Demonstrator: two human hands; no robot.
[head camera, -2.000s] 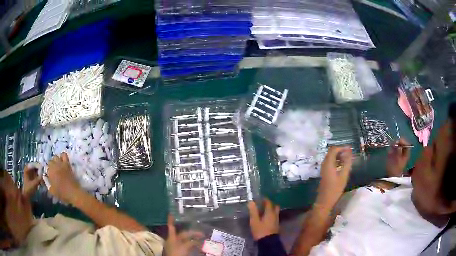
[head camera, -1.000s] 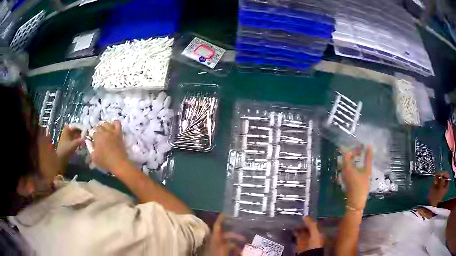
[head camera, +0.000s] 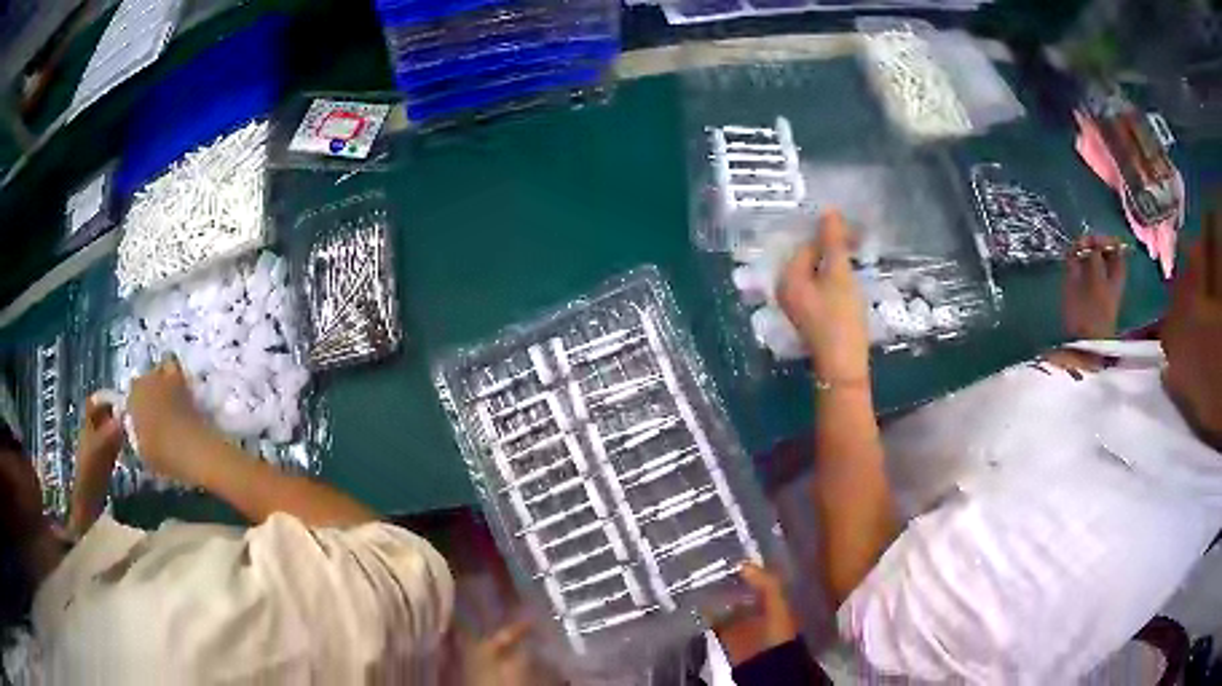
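Note:
The clear tray of rod-shaped parts (head camera: 610, 462), two columns of white-ended rods, lies tilted clockwise-to-the-left at the centre, its near end over the bench's front edge. My right hand (head camera: 761, 614), in a dark sleeve, grips its near right corner. My left hand (head camera: 496, 657) is blurred and cut off by the bottom edge, by the tray's near left corner; its grip is unclear.
People work on both sides: a hand (head camera: 168, 418) at the left over white caps (head camera: 248, 362), an arm (head camera: 844, 362) at the right over another tray. Metal pins (head camera: 351, 292), white sticks (head camera: 198, 201) and stacked blue trays (head camera: 503, 54) lie beyond.
The tray has moved toward me and turned from straight to slanted, my right hand moving with its corner. The labelled box under my hands no longer shows clearly. The view has also shifted.

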